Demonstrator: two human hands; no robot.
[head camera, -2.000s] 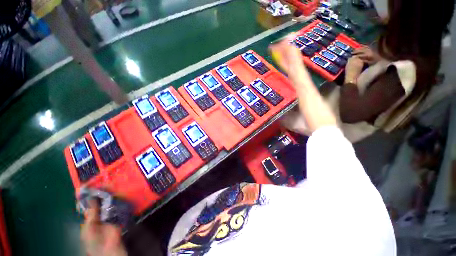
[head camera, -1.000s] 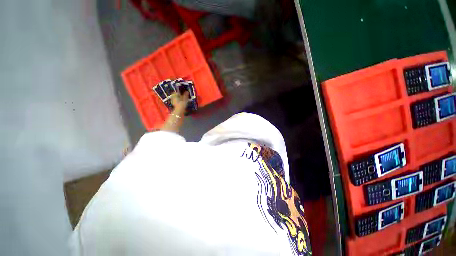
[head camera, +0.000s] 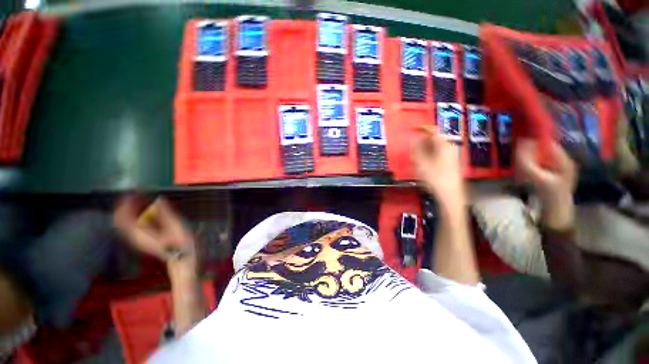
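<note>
A red compartment tray (head camera: 203, 138) lies on the green bench in front of me, with lit keypad phones (head camera: 332, 117) in some pockets and several pockets bare. A second red tray (head camera: 409, 114) adjoins it on the right. My left hand (head camera: 156, 227) is blurred, below the bench edge at the left, with a yellow patch at a fingertip and no phone visible in it. My right hand (head camera: 439, 163) is blurred over the front of the second tray, overlapping the lower part of a phone (head camera: 450, 121); its grip is unclear.
At the right, another person's hand (head camera: 551, 174) is at a tilted red tray (head camera: 519, 82) beside more phones. Red trays (head camera: 25, 92) lie at the far left. Below the bench are a red surface with a dark phone (head camera: 408, 238) and a red tray (head camera: 142, 320).
The view has swung from the low tray back to the bench. My left hand has left the fanned phones and come up without them. My right hand has come into view.
</note>
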